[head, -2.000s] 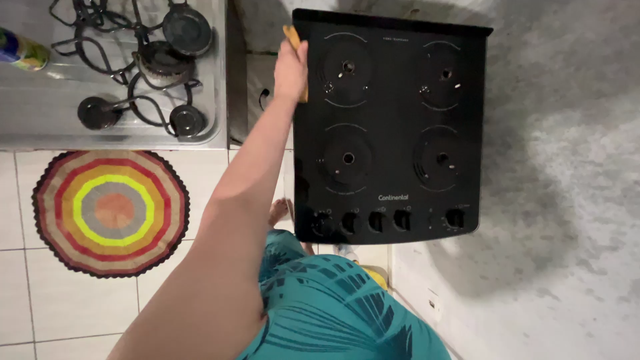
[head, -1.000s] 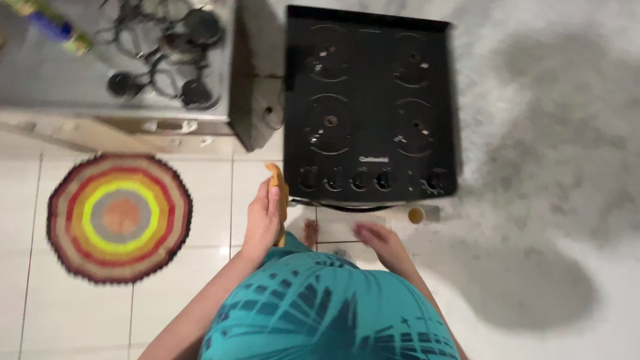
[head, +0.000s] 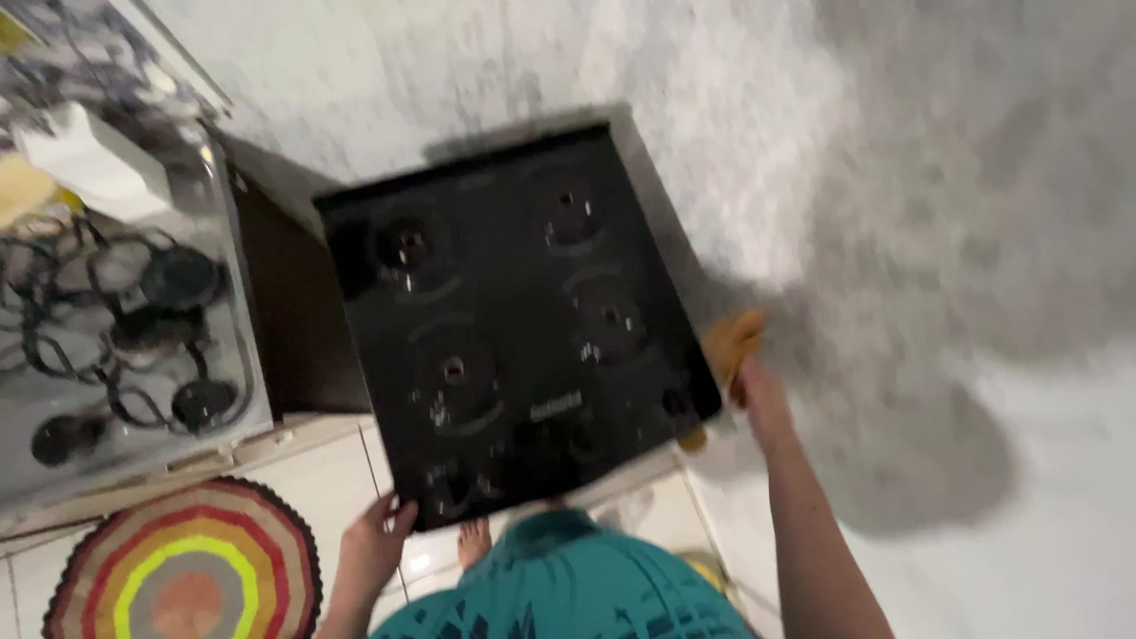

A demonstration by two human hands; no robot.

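Note:
A black four-burner stove, its grates and burner caps off, stands turned at an angle in front of me. At its front left corner is my left hand, thumb and fingers against the edge; whether they grip it is hard to tell. My right hand holds an orange cloth beside the stove's right side, near the front corner. The picture is blurred, and part of the cloth is hidden by the hand.
On the left, a metal sink counter bears black stove grates and burner caps. A round striped rug lies on the tiled floor below. A grey wall runs behind and right of the stove.
The orange cloth was in my left hand and is now in my right, at the stove's right side. My left hand has come to the front left corner. The view has turned.

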